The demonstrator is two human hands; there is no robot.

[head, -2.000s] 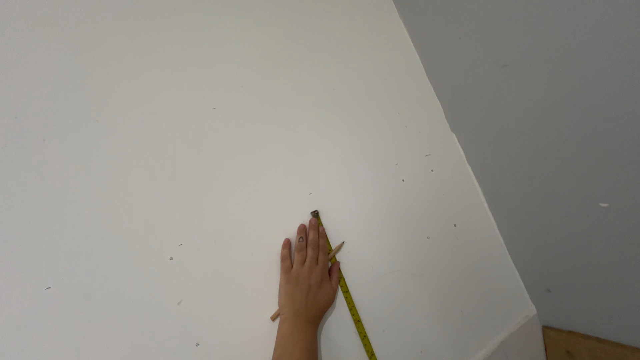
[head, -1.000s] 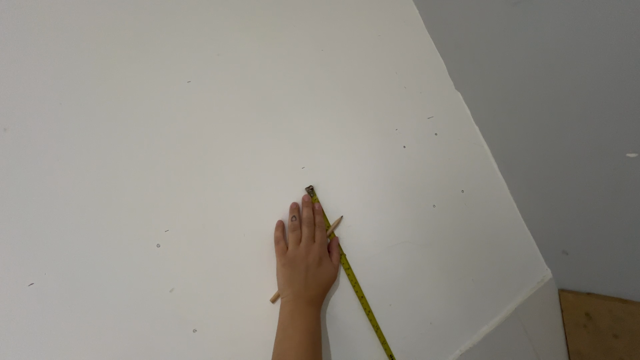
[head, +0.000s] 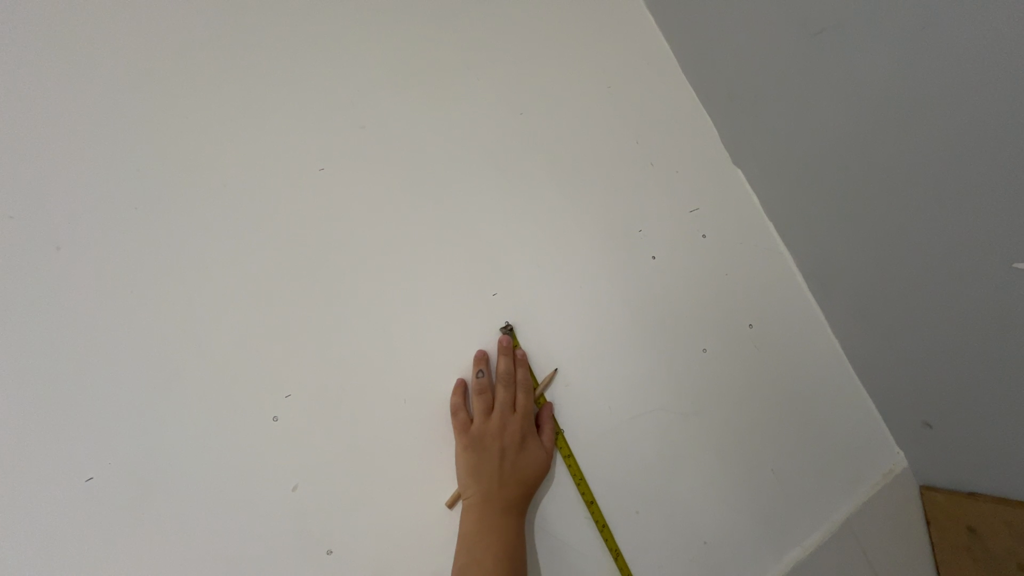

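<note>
My left hand [head: 504, 436] lies palm down on a white wall or panel, its fingers stretched upward. It presses on the upper part of a yellow tape measure's blade [head: 590, 506], whose metal end hook [head: 506, 329] shows just beyond the fingertips. From there the blade slants down to the right and leaves the lower edge of the view; the tape's case is out of sight. A wooden pencil [head: 547, 382] is held beneath the palm, its dark tip showing to the right and its other end at the lower left of the hand. My right hand is not in view.
Small pencil marks and circles are scattered over the white surface [head: 384, 240]. Its rough right edge meets a grey surface [head: 880, 200]. A pale raised seam [head: 844, 514] runs at the lower right, near a brown wood-like piece [head: 972, 528] in the corner.
</note>
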